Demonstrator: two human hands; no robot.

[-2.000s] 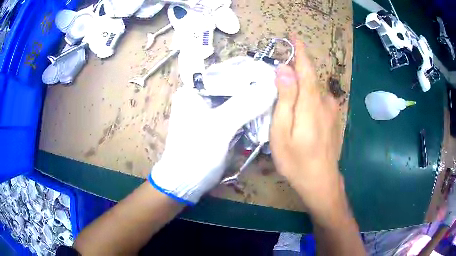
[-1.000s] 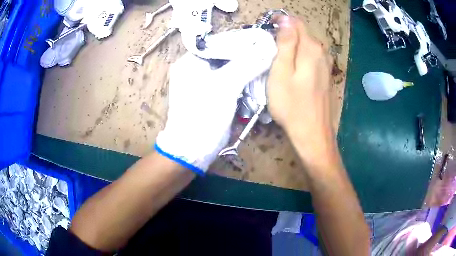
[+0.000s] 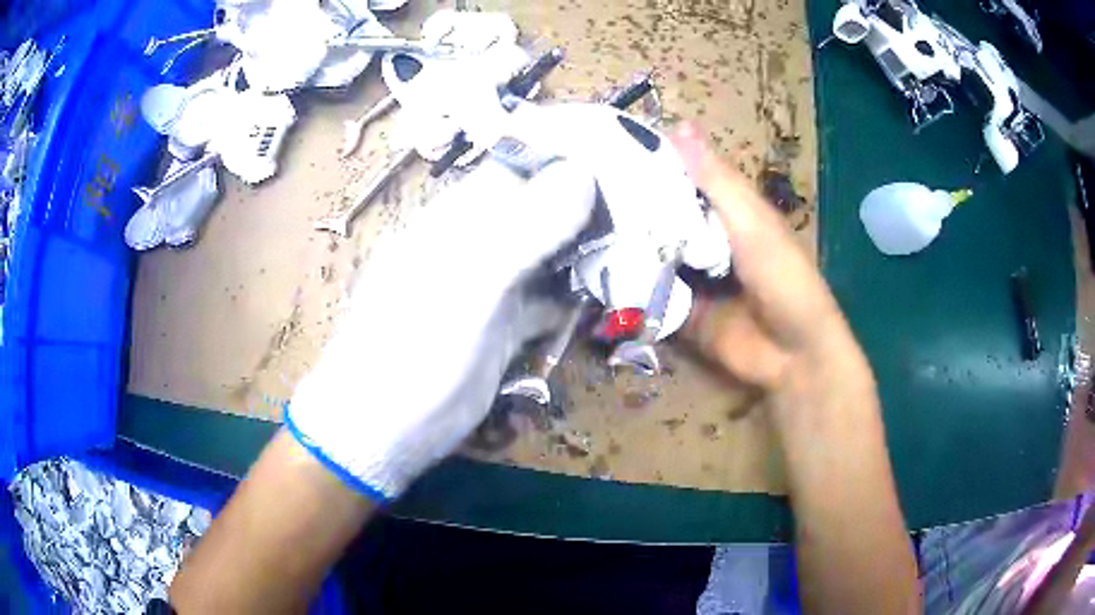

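A white motorcycle body (image 3: 642,198) with a red piece and pale stalks is held over the stained cardboard. My left hand (image 3: 438,312), in a white knit glove with a blue cuff, grips it from the left; its fingertips are hidden. My bare right hand (image 3: 781,300) is at its right side, thumb low and fingers behind the body; part of the hand is hidden, but it appears to hold the body too. White side covers with stalks (image 3: 246,120) lie at the upper left.
The cardboard sheet (image 3: 228,342) lies on a green bench top (image 3: 949,421). A white glue bottle (image 3: 903,219), a small dark strip (image 3: 1027,315) and a white-grey unit (image 3: 931,60) are at the right. A blue crate (image 3: 75,312) and a bin of white parts (image 3: 102,535) stand at the left.
The body has been turned, so its white shell, red piece and two stalks now show. My right hand has shifted from its top end down to its right side. The camera view has shifted.
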